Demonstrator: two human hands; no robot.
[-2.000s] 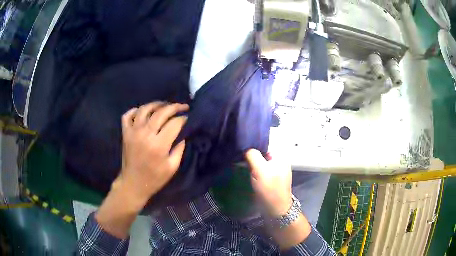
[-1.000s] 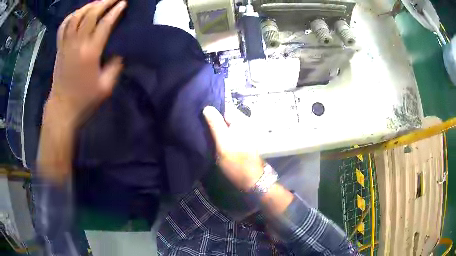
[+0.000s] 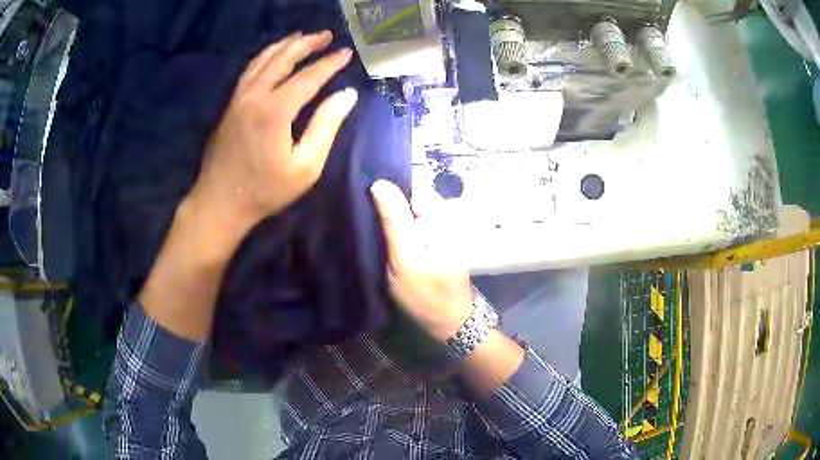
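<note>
A dark navy garment (image 3: pixel 306 269) covers the left side and hangs towards the lap. Its edge (image 3: pixel 385 148) looks bluer under the lamp at the needle area (image 3: pixel 394 92), below the off-white sewing machine head (image 3: pixel 396 40). My left hand (image 3: pixel 274 130) lies on top of the cloth left of the needle area, palm down, fingers spread. My right hand (image 3: pixel 418 256) is at the cloth's right edge on the front of the white machine bed (image 3: pixel 512 216), its thumb on top of the cloth; its fingers underneath are hidden.
Three ribbed tension knobs (image 3: pixel 611 45) stand at the top, with a dark strip (image 3: pixel 474 54) hanging beside the head. A pale front cover (image 3: pixel 512 121) sits right of the needle area. A yellow bar (image 3: pixel 719 259) runs along the bed's right front. A ribbed beige panel (image 3: pixel 746 350) is at the lower right.
My left hand has moved right from the far left, onto the cloth near the needle area. The cloth is bunched between the hands. My right hand stays at the edge. The view has shifted slightly.
</note>
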